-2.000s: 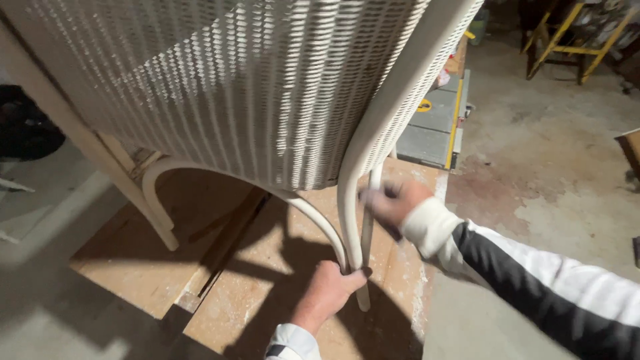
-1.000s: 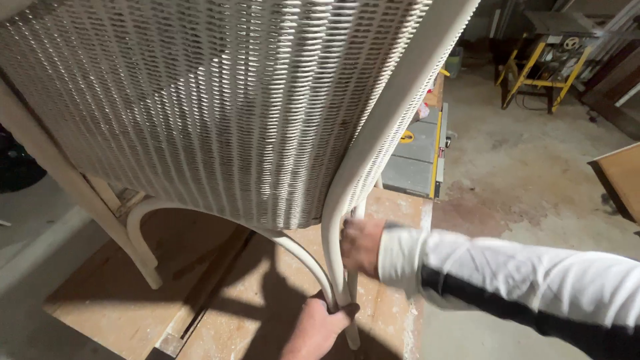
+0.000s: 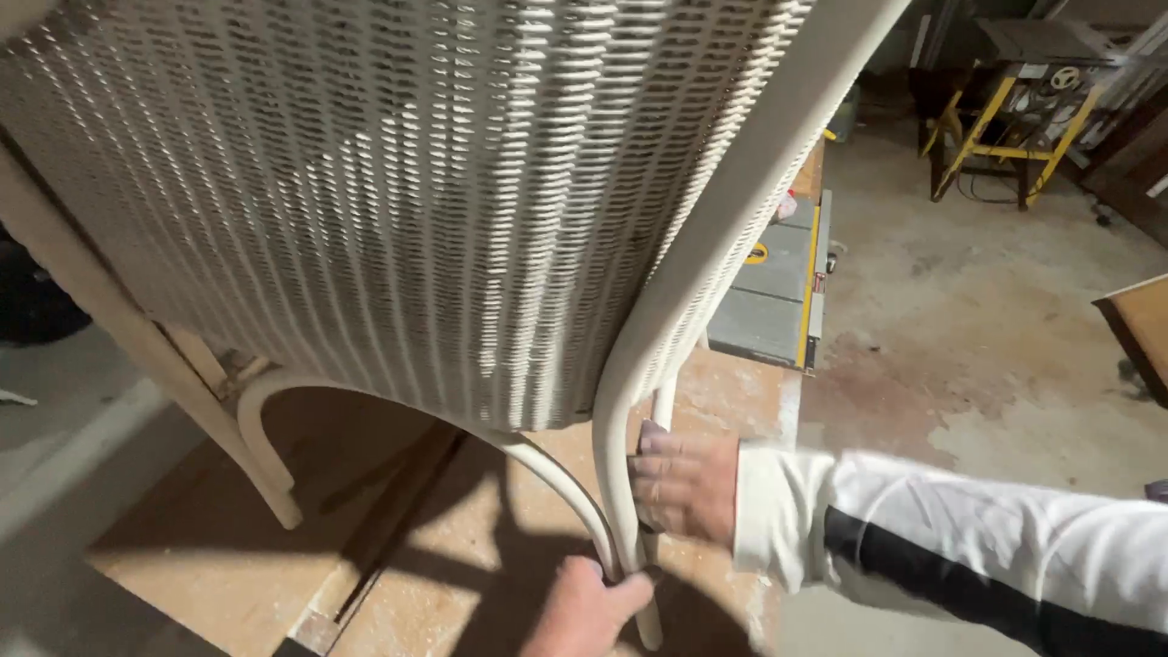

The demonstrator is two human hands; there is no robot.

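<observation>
A cream-painted wicker chair (image 3: 411, 228) with a woven panel and bent frame stands on a wooden worktop (image 3: 201, 557). My left hand (image 3: 589, 607) grips the lower end of the near chair leg (image 3: 620, 484), where a curved brace (image 3: 561, 479) meets it. Just above, my right hand (image 3: 689, 479) lies against the right side of the same leg, its fingers slightly blurred and partly behind it. Whether those fingers hold anything is not visible. The other leg (image 3: 260, 474) stands at the left of the worktop.
Beyond the chair lies a grey table saw top (image 3: 766, 315) with a yellow-edged rail. Farther back on the concrete floor stands a machine on a yellow-legged stand (image 3: 1013, 137). A wooden board (image 3: 1145, 319) is at the right edge, and a dark object (image 3: 36, 292) at the far left.
My right hand has moved along the leg and now lies flatter against its side. The left hand keeps its grip at the leg's lower end. The view has shifted somewhat.
</observation>
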